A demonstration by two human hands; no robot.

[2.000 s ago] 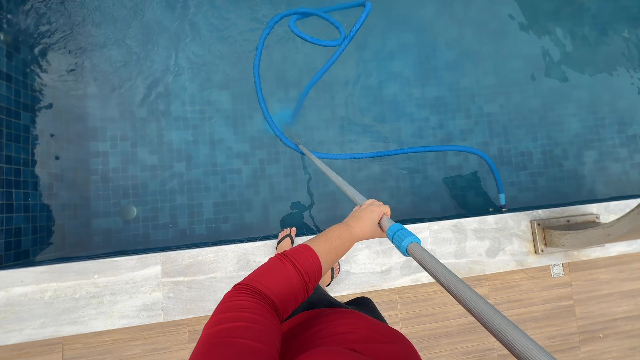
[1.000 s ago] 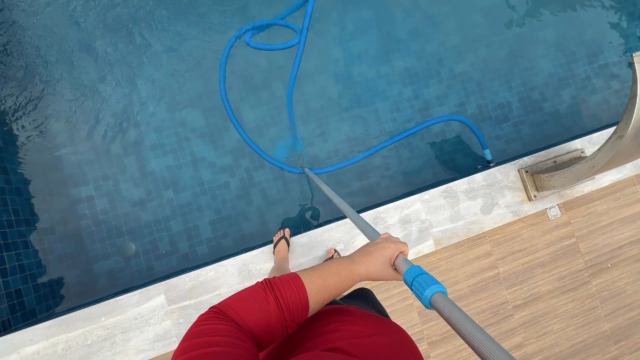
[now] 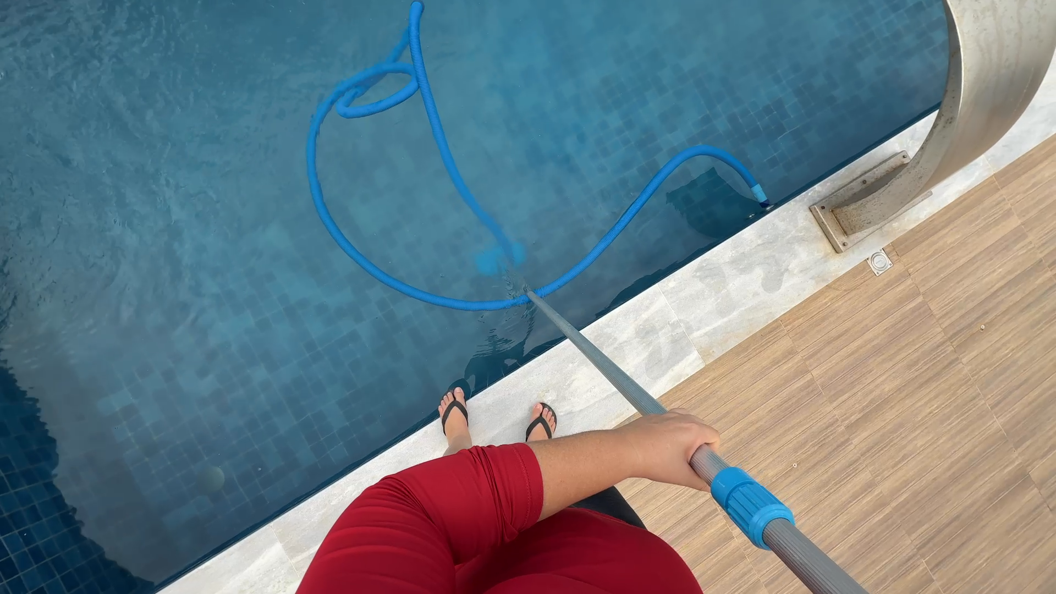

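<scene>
My left hand is closed around a grey ribbed telescopic pole, just above its blue locking collar. The pole slants from the lower right down into the pool water. Near its far end, a blurred light-blue pool vacuum head shows under the water. A blue pool hose runs from there, loops on the water and curves right to a light-blue cuff by the pool wall. The pole crosses the hose where it meets the water. My right hand is out of view.
My feet in black flip-flops stand on the pale stone pool edge. A curved metal waterfall spout rises from the edge at the upper right. Wood-look deck tiles lie to the right, with a small square drain cover.
My left hand has moved back toward the deck with the pole still in its grip. The view has turned, bringing more of the metal spout into sight.
</scene>
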